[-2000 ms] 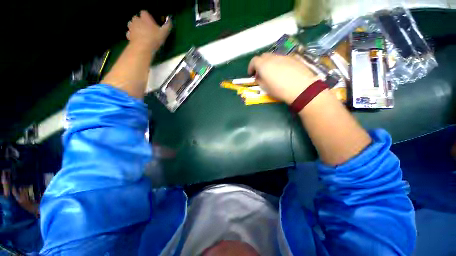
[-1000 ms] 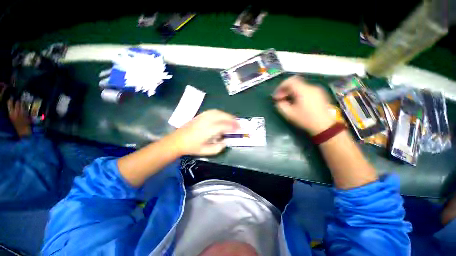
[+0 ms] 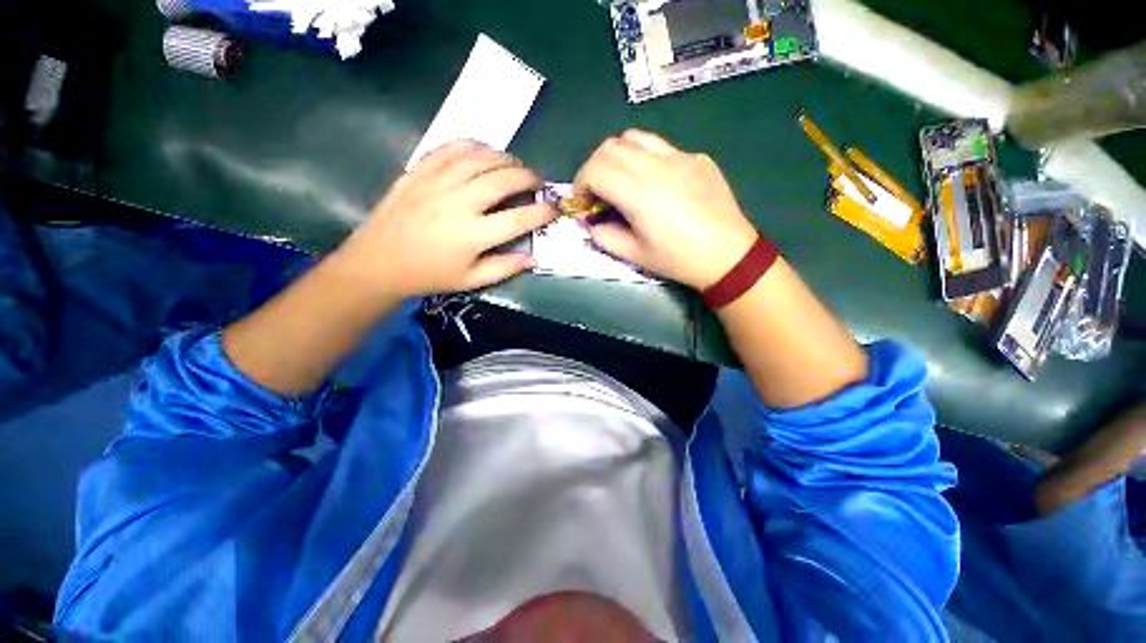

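Observation:
A silver-white phone housing [image 3: 581, 253] lies on the green mat in front of me, mostly covered by both hands. My left hand [image 3: 459, 220] rests on its left end, fingers bent over it. My right hand [image 3: 664, 205] is over its upper right part, with thumb and fingertips pinching a small orange-yellow flex cable [image 3: 574, 204] at the housing's upper edge. The fingertips of both hands nearly meet there. Whether the left fingers grip the housing or only press on it is partly hidden. A white sticker sheet [image 3: 484, 101] lies just beyond my left hand.
An open phone housing [image 3: 716, 43] lies beyond the hands. Loose flex cables [image 3: 876, 209] lie at right, beside another housing [image 3: 964, 214] and bagged parts [image 3: 1096, 283]. White liner strips [image 3: 337, 18] and a ribbed cylinder [image 3: 201, 52] are at upper left. Another person's forearm [image 3: 1096, 462] shows at far right.
My right hand has moved left, from above the mat to the housing, and now meets the left hand there with a flex cable. The camera view has shifted.

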